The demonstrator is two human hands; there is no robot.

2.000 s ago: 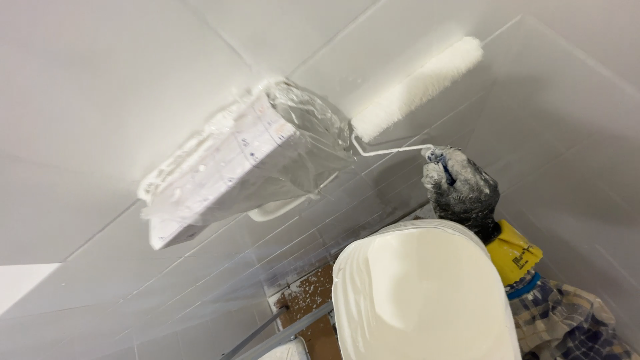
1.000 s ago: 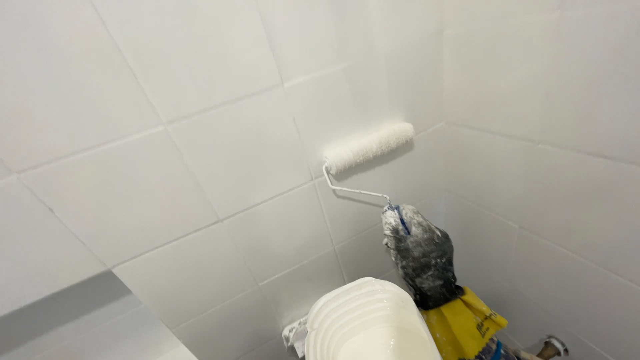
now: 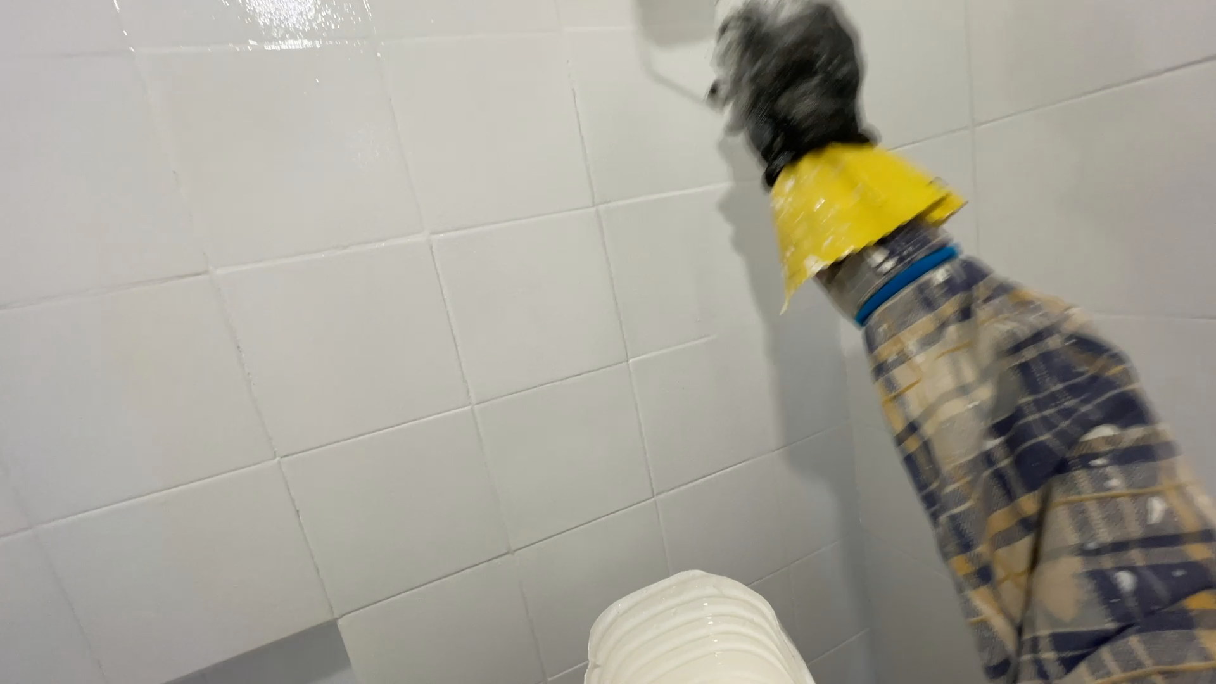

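Note:
My right hand (image 3: 798,81), in a dark glove smeared with white paint, is raised near the top edge, in front of the tiled wall (image 3: 532,304). It is closed around the handle of a paint roller; motion blur and the frame's upper edge hide most of the roller, its sleeve included. A yellow cuff (image 3: 855,209) flares from the wrist, with a blue band (image 3: 907,282) and a paint-spotted plaid sleeve (image 3: 1035,456) below it. A white ridged paint container (image 3: 698,632) shows at the bottom. My left hand is out of view.
Another tiled wall (image 3: 1092,209) meets the first in a corner at the right, behind my arm. A grey recess or ledge (image 3: 275,660) lies at the lower left. Wet-looking paint shines on the tiles (image 3: 285,19) at the upper left.
The roller sleeve, in view in both earlier frames, is now out of view. My right hand is now near the top edge. The view has swung strongly; the wrapped object seen two seconds ago is gone from view.

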